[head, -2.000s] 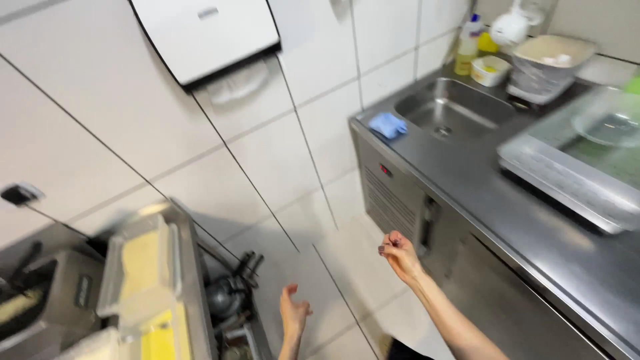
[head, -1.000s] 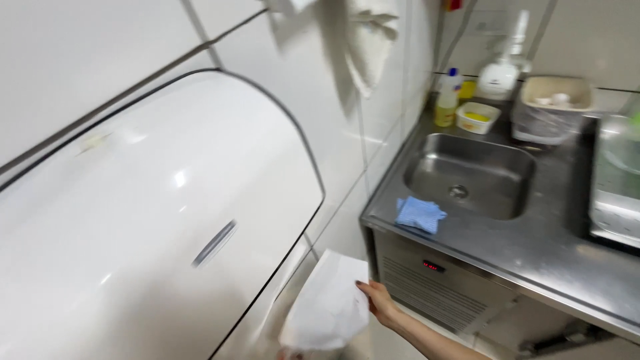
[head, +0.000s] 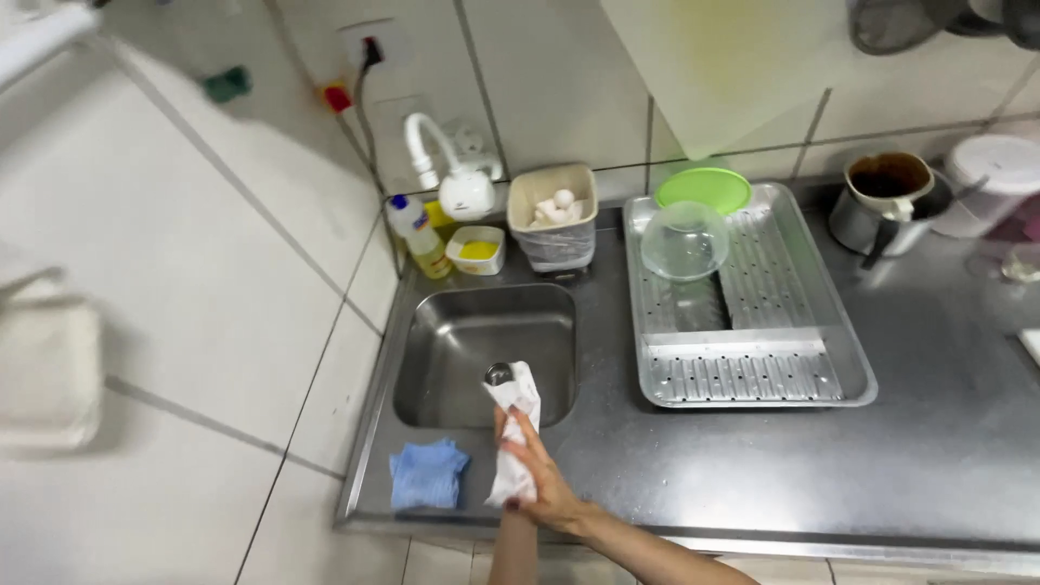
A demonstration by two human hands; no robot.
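Both hands are together at the front of the stainless steel sink (head: 435,357), around a crumpled white paper towel (head: 513,479). My right hand (head: 543,479) lies against the towel's right side, thumb and fingers spread along it. Most of my left hand (head: 500,424) is hidden behind the towel and the right hand; a few fingertips show at its left edge. The towel's upper end reaches over the sink, beside the dark drain (head: 498,374). A folded blue cloth (head: 428,474) lies on the counter just left of the hands.
Behind the sink stand a bottle of yellow liquid (head: 422,240), a white tub with a yellow sponge (head: 478,249), a white faucet (head: 465,191) and a lined bin (head: 552,236). To the right, a perforated metal drying tray (head: 780,276) holds a clear bowl (head: 685,241) and green lid (head: 704,190).
The view has swung from the paper dispenser to the sink. A second ago my right hand held the white towel spread out below the dispenser; now it is bunched between both hands.
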